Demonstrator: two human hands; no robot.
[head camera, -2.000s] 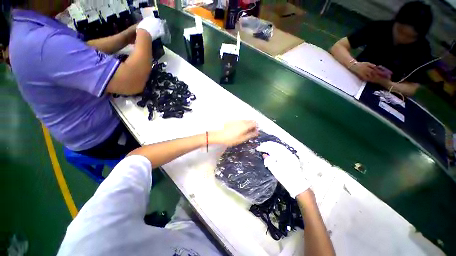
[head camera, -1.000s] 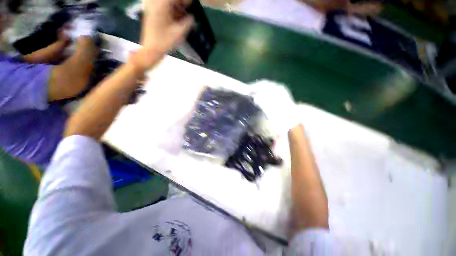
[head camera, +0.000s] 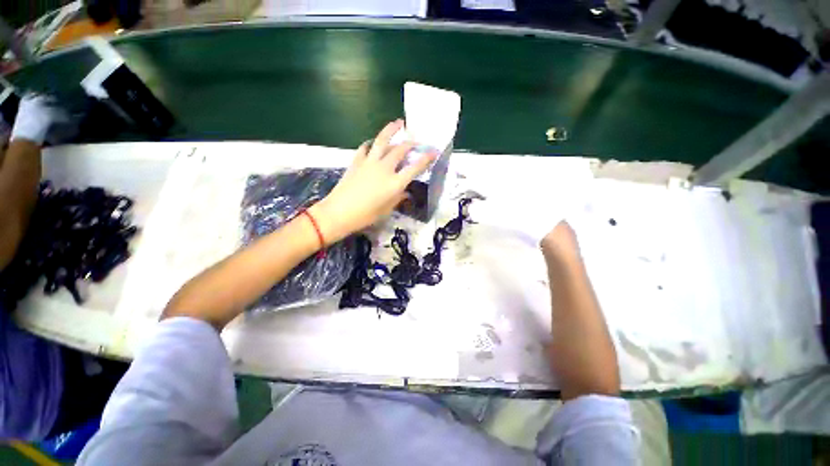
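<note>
A black box (head camera: 427, 187) with its white lid flap standing up is at the bench's far edge. My left hand (head camera: 380, 178), bare, grips the top of the box from the left. My right hand (head camera: 523, 218), in a white glove, blends into the white bench right of the cables; its fingers cannot be made out. Loose black coiled cables (head camera: 400, 268) lie in front of the box, one strand reaching right. A clear plastic bag of black cables (head camera: 282, 214) lies partly under my left forearm.
A green conveyor (head camera: 300, 86) runs beyond the white bench (head camera: 655, 300). At left are a neighbour's gloved hand (head camera: 35, 118), a heap of black cables (head camera: 77, 237) and an open box (head camera: 136, 96). A grey post (head camera: 755, 136) stands at right.
The view has turned right. My left hand has come back from the conveyor side to the bench with a box. Loose cables are now more spread out beside the bag.
</note>
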